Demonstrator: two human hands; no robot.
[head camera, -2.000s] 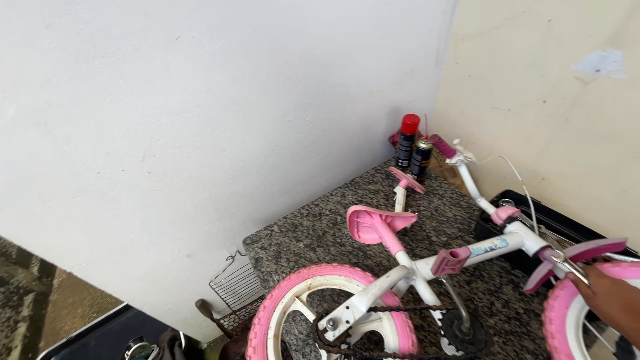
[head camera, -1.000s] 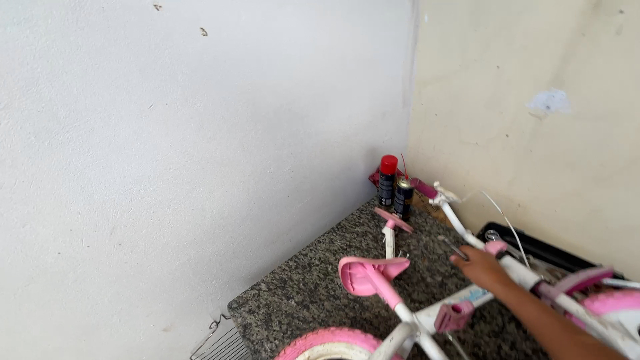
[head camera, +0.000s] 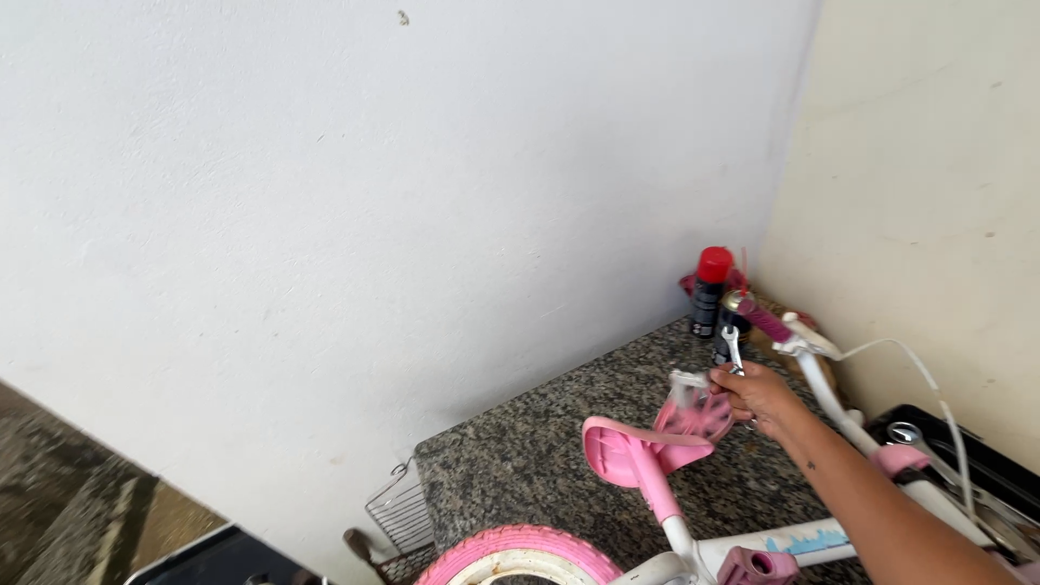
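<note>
My right hand (head camera: 760, 398) grips a combination wrench (head camera: 733, 345), its open jaw pointing up, together with a blurred pink and white training wheel (head camera: 697, 410). Beneath them is the pink saddle (head camera: 630, 451) of a child's bicycle, which rests on the speckled stone counter (head camera: 504, 455). The white frame (head camera: 800, 540) runs under my forearm, and a pink-tyred wheel (head camera: 520, 548) shows at the bottom edge. My left hand is out of view.
A red-capped spray can (head camera: 709, 292) and a second can (head camera: 731, 321) stand in the corner behind the magenta handlebar grip (head camera: 764, 321). A black tool tray (head camera: 975, 463) with wrenches lies along the right wall. A wire rack (head camera: 402, 516) is beside the counter's left edge.
My right hand has moved from the bicycle's front end to beyond the saddle. The small pink and white wheel, earlier standing on the counter, is now in its grasp with the wrench.
</note>
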